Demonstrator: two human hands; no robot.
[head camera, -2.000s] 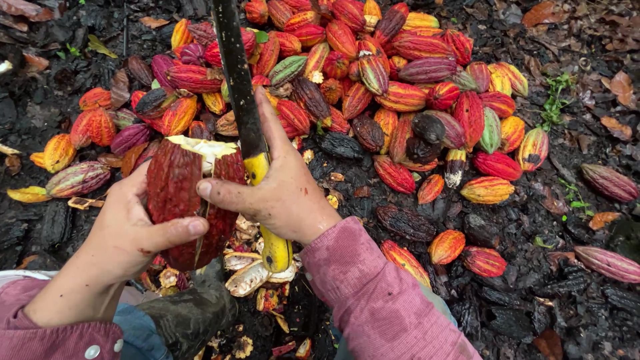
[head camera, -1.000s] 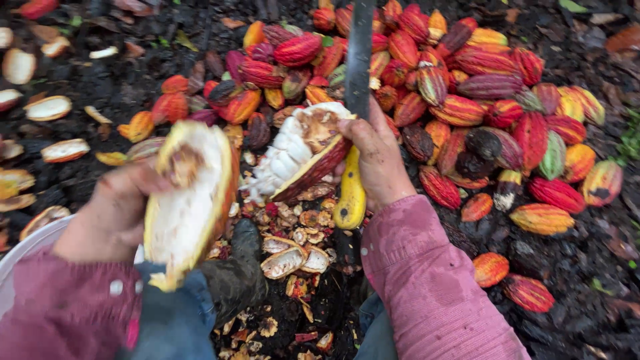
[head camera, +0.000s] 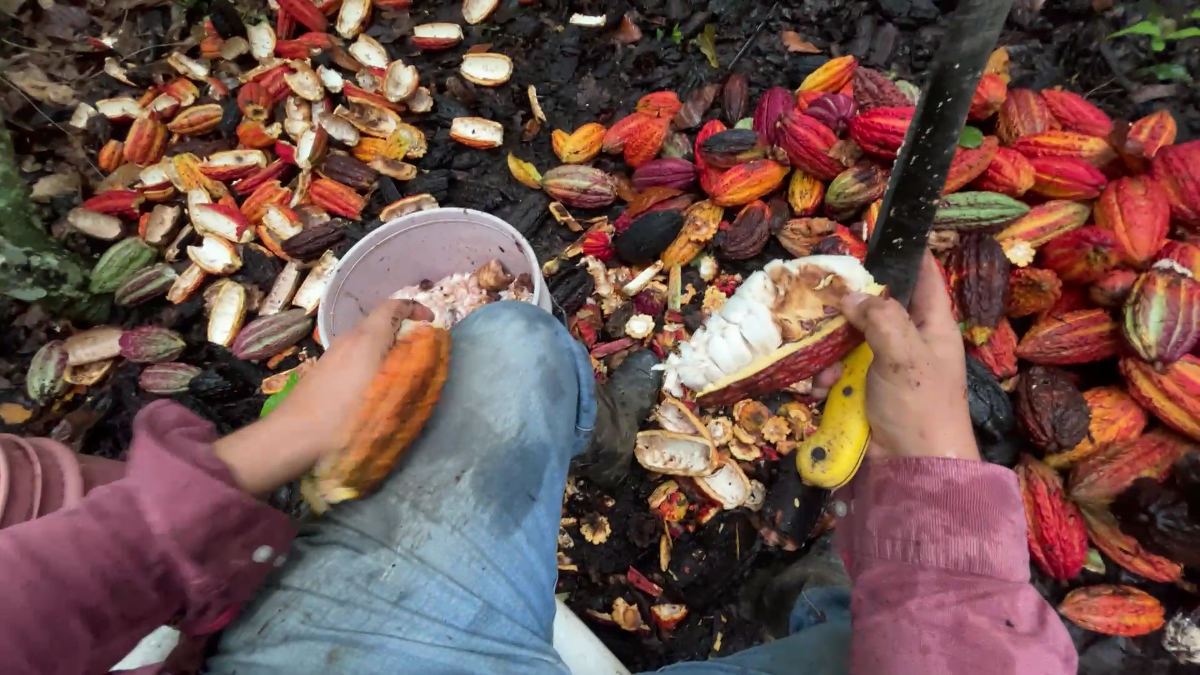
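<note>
My left hand (head camera: 323, 398) holds an orange cacao pod half (head camera: 398, 403) over my left knee, its ridged outer side facing up. Beyond that knee, a pale bucket (head camera: 347, 258) contains whitish, pulpy cacao beans (head camera: 459, 295). In my right hand (head camera: 914, 361) are both a machete and an opened red cacao pod half (head camera: 778, 366). White pulp-covered beans (head camera: 731, 333) stick out of this half toward the left. The machete's yellow handle (head camera: 839, 427) lies under my palm, and its dark blade (head camera: 937, 141) points up and away. My fingers hide part of the handle.
Whole red, orange and green cacao pods (head camera: 1069, 244) form a heap at right. A pile of emptied husks (head camera: 281, 169) lies at upper left. Broken husks and placenta scraps (head camera: 680, 450) cover the ground between my legs. A mossy trunk (head camera: 33, 234) stands at the left edge.
The pod was in one piece between my hands, its top cut; it is now in two halves, one per hand. My left hand has moved its half left, toward the bucket. The view has swung left.
</note>
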